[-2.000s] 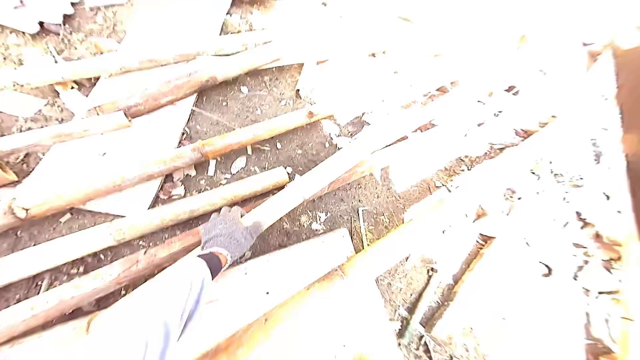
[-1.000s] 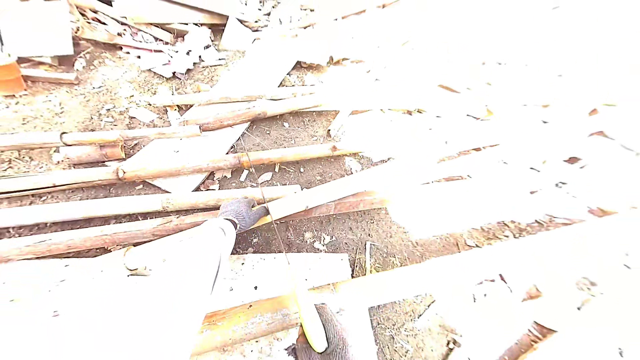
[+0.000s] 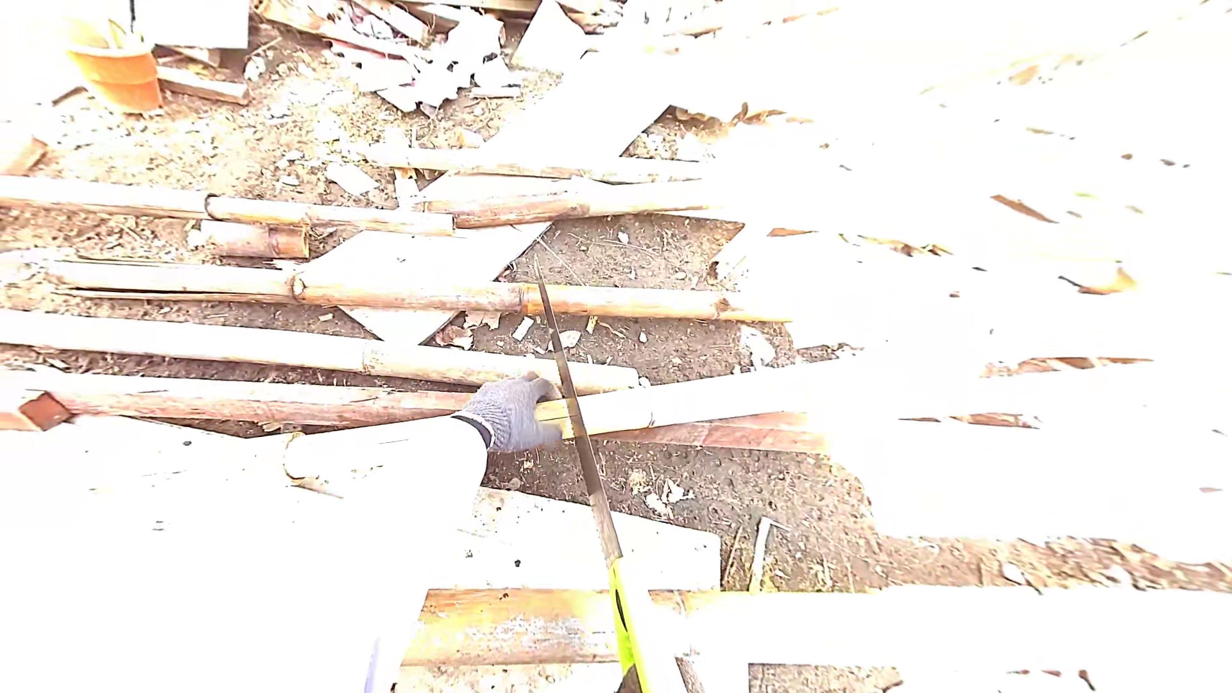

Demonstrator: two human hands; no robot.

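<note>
My left hand [image 3: 515, 414], in a grey knit glove, is closed around a pale bamboo pole [image 3: 693, 402] near the middle of the view. Just right of its fingers, the long thin blade of a handsaw [image 3: 576, 423] crosses over the pole; whether the teeth touch it is not clear. The saw's yellow-green handle [image 3: 626, 616] reaches down to the bottom edge, where only a dark sliver of my right hand [image 3: 629, 681] shows at the grip. More bamboo poles [image 3: 385, 289] lie roughly parallel beyond my left hand.
A thick bamboo pole [image 3: 520, 626] lies across the near ground, beside a pale board [image 3: 597, 549]. Another pale board [image 3: 423, 260] lies under the farther poles. An orange pot [image 3: 120, 77] and scraps [image 3: 452, 58] are at the back left. Glare washes out the right side.
The saw, absent from the first frame, came in with my right hand at one second ago; its blade now crosses the pole beside my left hand. My left hand stays on the pole.
</note>
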